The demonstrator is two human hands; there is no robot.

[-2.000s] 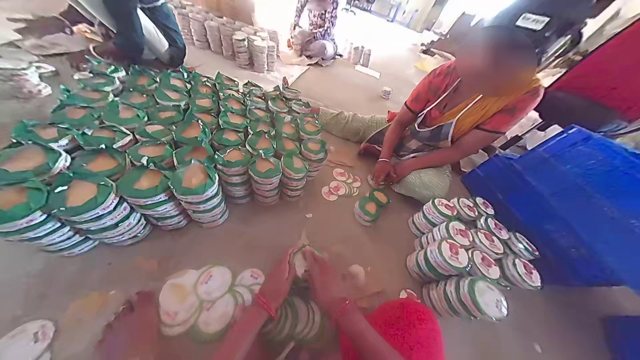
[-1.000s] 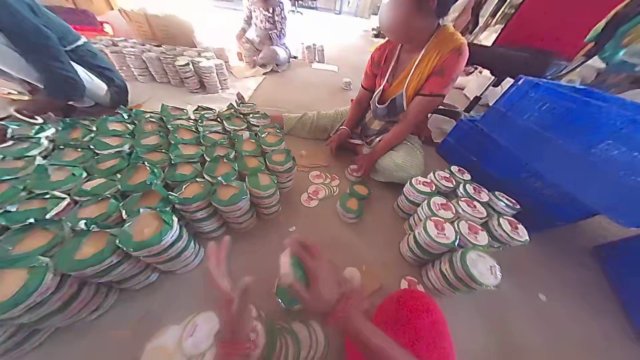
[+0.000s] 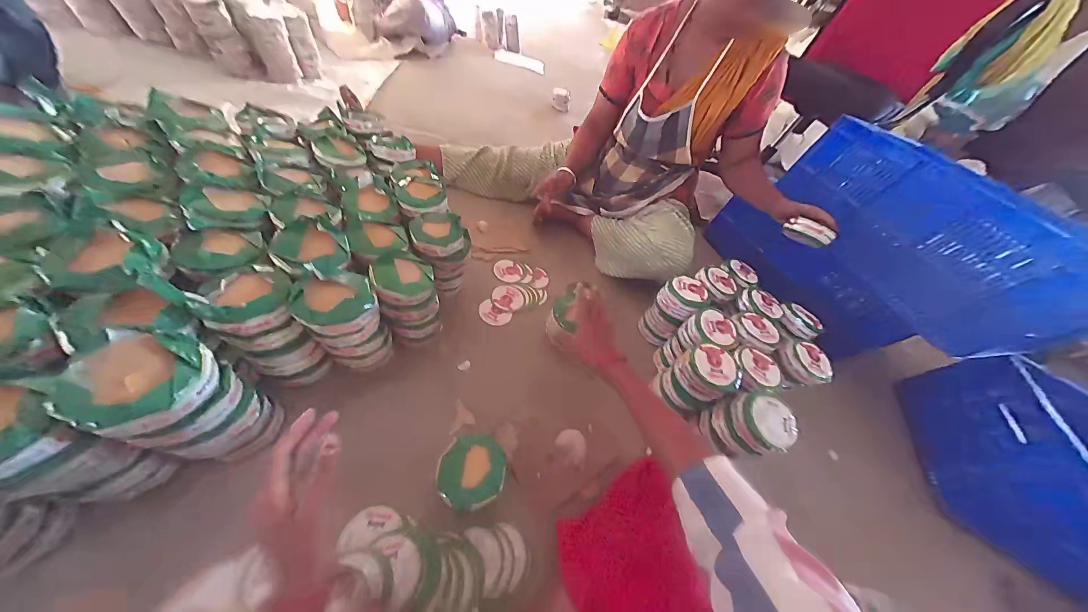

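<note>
My right hand [image 3: 591, 327] reaches forward over the floor and touches a green-rimmed round pack [image 3: 561, 319] in front of the seated co-worker; its fingers partly hide the pack, and a firm grip cannot be made out. Raised at the lower left, my left hand [image 3: 297, 476] is blurred, with its fingers up and nothing in it. Between my hands lies one green-edged round pack [image 3: 471, 473] with a tan centre. Nearer to me, a row of round discs [image 3: 442, 565] with green and white edges leans together. Loose printed round labels [image 3: 510, 297] are scattered beyond.
Stacks of green-wrapped round packs [image 3: 242, 293] crowd the left. Short stacks of printed discs [image 3: 714, 365] stand at the right, beside blue plastic crates [image 3: 926, 246]. A seated co-worker [image 3: 663, 127] holds a small disc stack [image 3: 807, 231] over a crate.
My right hand has moved forward, away from my left. A green-edged pack now lies on the floor between them. The co-worker's arm has swung out to the blue crate. The view has shifted.
</note>
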